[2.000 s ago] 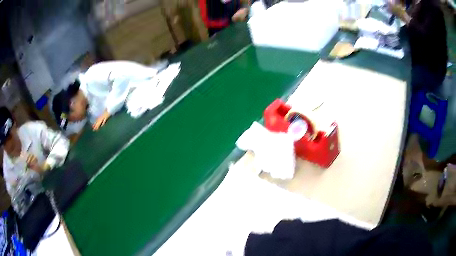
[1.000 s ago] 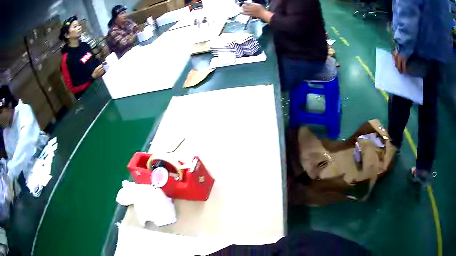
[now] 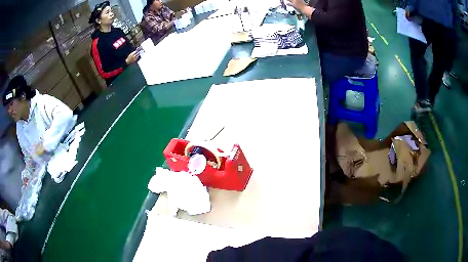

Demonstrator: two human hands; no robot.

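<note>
Neither of my hands is in the picture. A dark sleeve or piece of clothing [image 3: 308, 249] shows at the bottom edge. The red tape dispenser [image 3: 226, 171] stands in front of me on a tan cardboard sheet [image 3: 287, 207], with its tape roll on top. A crumpled white cloth [image 3: 182, 192] lies against its near left side. The white work cover [image 3: 179, 240] lies at the bottom, nearest me. No display unit can be made out.
The green conveyor belt [image 3: 118, 164] runs along the left, with a large white box [image 3: 184, 53] at its far end. Coworkers sit beyond it. A person stands at the far right bench side by a blue stool [image 3: 354, 105]. An open carton [image 3: 385, 158] lies on the floor.
The view has swung right from the belt since the first frame, then slightly back left. The person with the white sheet is farther away, and the coworker in white at left is more upright.
</note>
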